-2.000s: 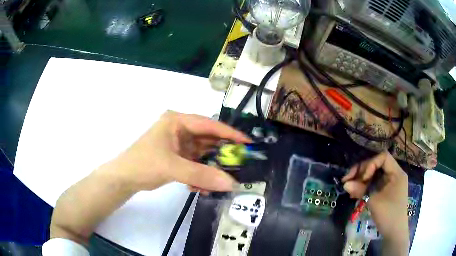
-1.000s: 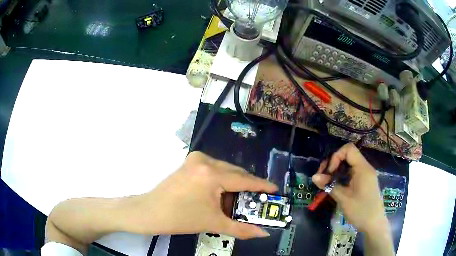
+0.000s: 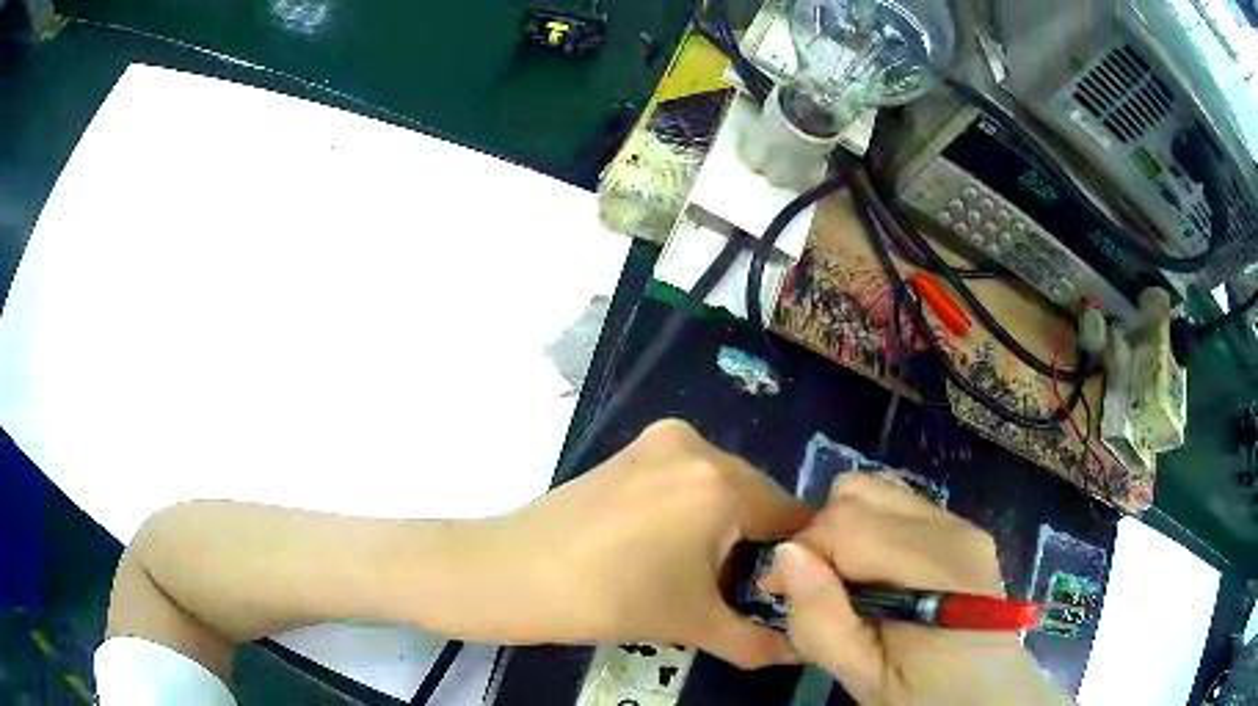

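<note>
My left hand (image 3: 662, 552) is shut on the power adapter board (image 3: 759, 579), low in the middle of the view; only a small dark and silver part of the board shows between the hands. My right hand (image 3: 897, 572) is at the board's right side and touches or nearly touches it. It holds a red-and-black test pen (image 3: 952, 608) between its fingers, red end pointing right. The pen's other end is hidden by the fingers. The black test panel (image 3: 690, 400) lies under both hands. Part of an off-white socket strip (image 3: 635, 679) shows below my left hand.
A white sheet (image 3: 317, 304) lies left of the panel. A glass bulb (image 3: 869, 48), looped black cables (image 3: 759, 269), a red clip (image 3: 941, 302) and a grey meter (image 3: 986, 207) stand behind. A green contact board (image 3: 1069, 604) is at the right. Another adapter board (image 3: 563, 28) lies at the top.
My right hand has moved left against the board in my left hand. The test pen's red end now points right instead of down. The board is now mostly covered. The camera view has shifted.
</note>
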